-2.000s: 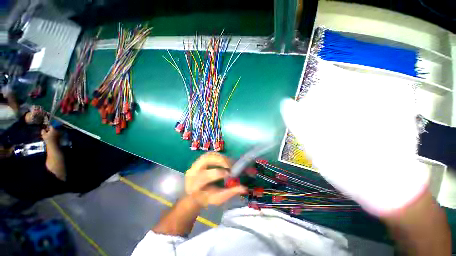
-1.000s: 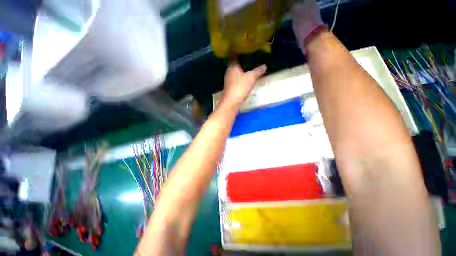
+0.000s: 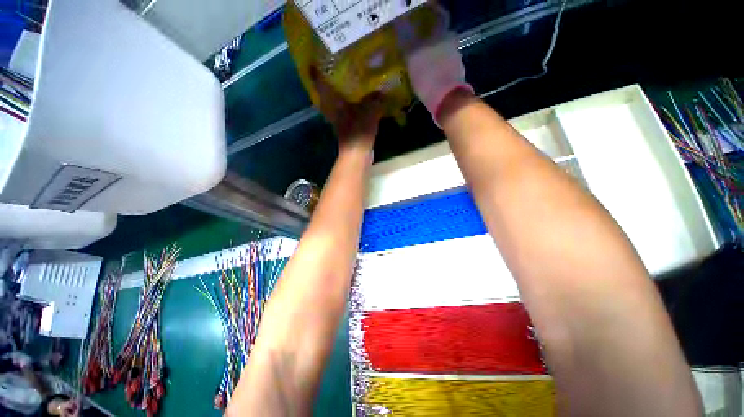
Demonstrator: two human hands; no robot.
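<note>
A translucent yellow bag [image 3: 359, 69] with a white printed label is at the top of the view, above the tray. My bare left hand [image 3: 355, 110] is at its lower side, in shadow, with the fingers partly hidden against the bag. My gloved right hand [image 3: 434, 69] is on the bag's right side, its fingertips blurred. I cannot tell how firmly either hand grips. Below, the cream wire tray [image 3: 665, 195] holds blue wires [image 3: 424, 220], white wires [image 3: 440, 273], red wires [image 3: 449, 338] and yellow wires [image 3: 465, 397] in compartments.
White parts bins [image 3: 130, 114] hang at the upper left beside a metal rack bar [image 3: 253, 204]. Wire harnesses [image 3: 147, 350] with red housings lie on the green bench [image 3: 192, 326] at the left. More wires [image 3: 714, 142] show at the far right. Part of another person [image 3: 61, 406] shows lower left.
My hands have gone from a red housing near my body up to the yellow bag. Since the last frame, my right hand has come left onto the bag. The view has shifted towards the rack.
</note>
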